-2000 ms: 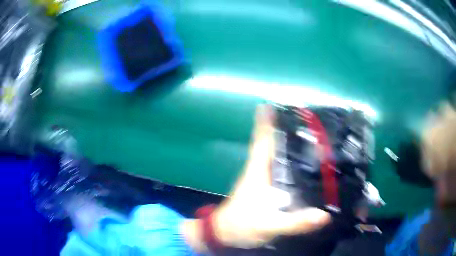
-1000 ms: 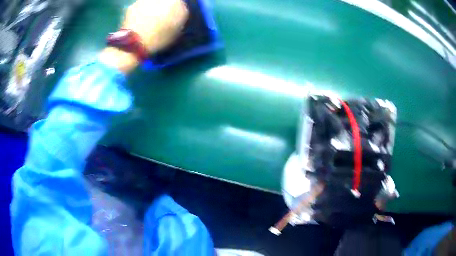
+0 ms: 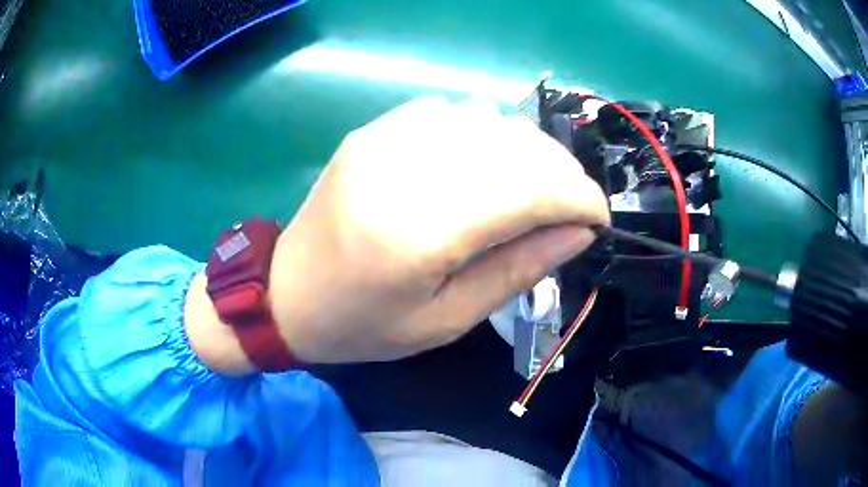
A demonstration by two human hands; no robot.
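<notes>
My left hand [image 3: 428,238], bare with a red wristband, is in front of the part-built unit [image 3: 657,295]. Its thumb and forefinger are pinched at the tip of the long thin bit of the electric screwdriver [image 3: 833,304]. Any screw there is hidden by the fingers. My right hand [image 3: 838,438] is dark and cut off by the right edge, at the black screwdriver body; its fingers are hardly visible. The unit has a red lead [image 3: 674,190] across its black inside. A thin multicolour connector wire [image 3: 562,352] hangs at its near left side.
A blue screw bin [image 3: 157,48] full of black grains is cut off by the top edge on the green work surface [image 3: 143,143]. A black cable [image 3: 780,171] runs right from the unit. A rack [image 3: 855,124] stands at the right edge.
My left hand has moved from the screw bin to the right, over the unit's left side. The screwdriver has come in from the right, its bit meeting my left fingertips.
</notes>
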